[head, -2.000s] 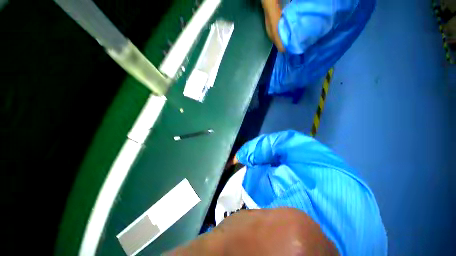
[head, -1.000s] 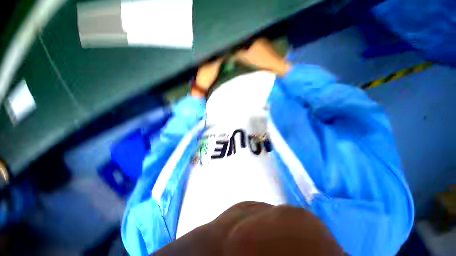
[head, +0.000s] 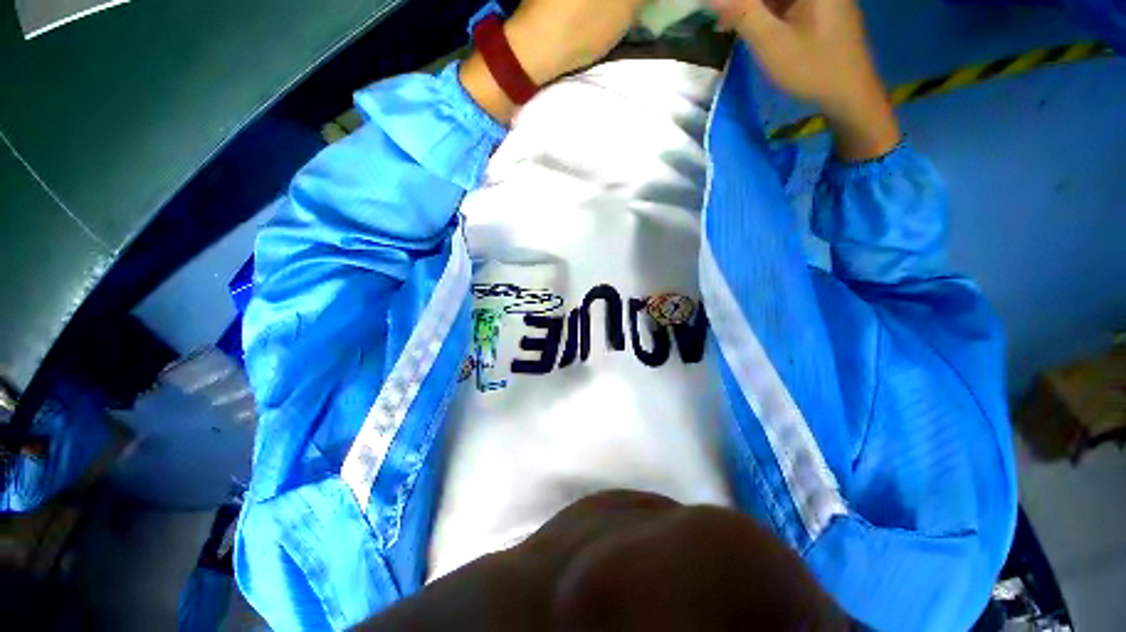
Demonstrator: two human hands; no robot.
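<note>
A small pale green and clear packet (head: 669,15) is at the top edge of the head view, held between both hands in front of my chest and partly cut off. My left hand (head: 574,40), with a dark red wristband, holds its left side; its fingertips are mostly hidden or out of the picture. My right hand (head: 809,56) has bent fingers, with the fingertips at the packet's right side, close to the top edge. What the packet holds cannot be told.
The dark green bench (head: 161,111) curves along the upper left. A corner of a white sheet (head: 68,12) lies on it at the top edge. Yellow-black floor tape (head: 988,74) crosses the blue floor at the right. A brown box (head: 1077,398) stands at the right.
The view has tilted down onto my chest and swung off the bench. Both hands, blurred before, now show larger at the top edge with the packet. The white sheet has nearly left the picture.
</note>
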